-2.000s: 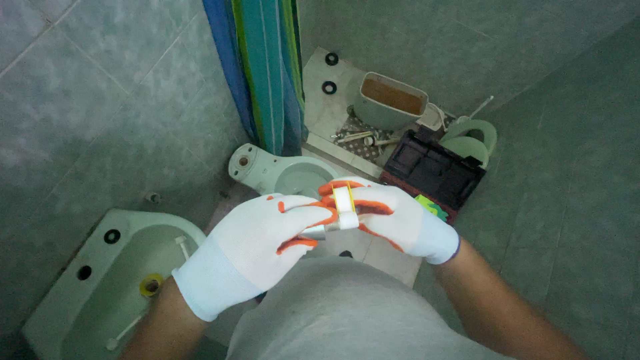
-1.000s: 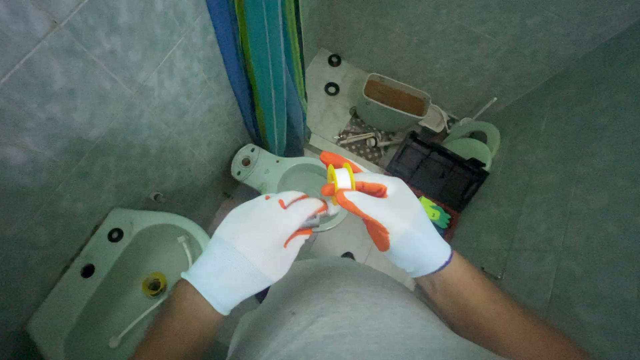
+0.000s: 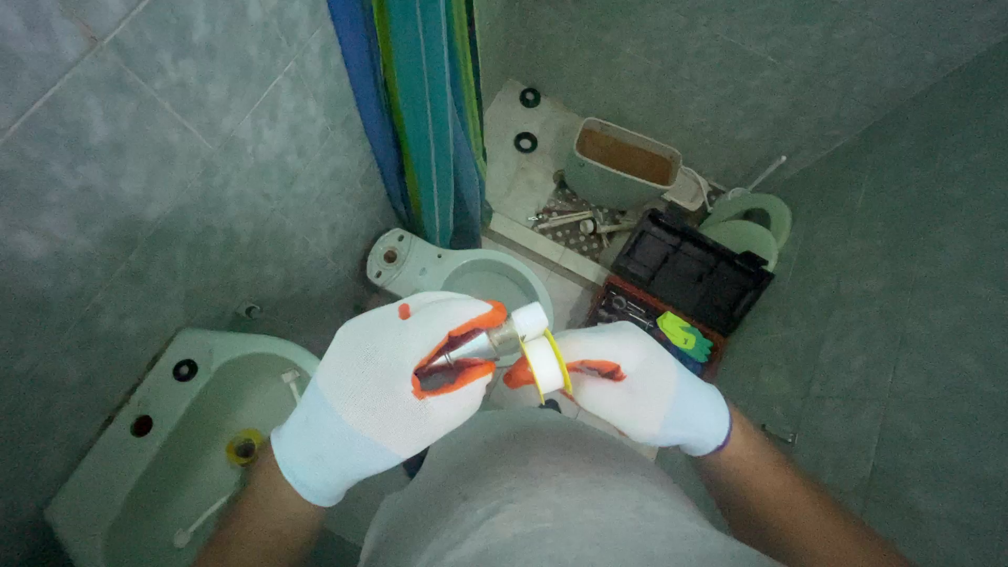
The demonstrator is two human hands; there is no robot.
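Both hands wear white work gloves with orange palms. My left hand point(image 3: 417, 378) is closed around a shiny metal plumbing fitting point(image 3: 472, 349), whose threaded end points up and right with white tape point(image 3: 530, 320) around its tip. In my right hand point(image 3: 622, 378) is a yellow spool of white thread seal tape point(image 3: 545, 366), held by the fingers right beside the wrapped end. Glove and spool hide part of the right fingertips. Below the hands is the toilet bowl point(image 3: 496, 276), partly covered by the left glove.
At lower left is a washbasin point(image 3: 189, 346) with a yellow ring at its drain. A striped curtain point(image 3: 429, 118) hangs behind the toilet. Farther right are a toilet cistern point(image 3: 622, 169), an opened black toolbox point(image 3: 693, 268) with green gloves point(image 3: 683, 335), and a toilet seat point(image 3: 768, 216). Tools lie on the floor.
The hands were apart a second ago, with the spool raised in the right one; now the spool is against the fitting's end. More of the metal fitting shows in the left hand.
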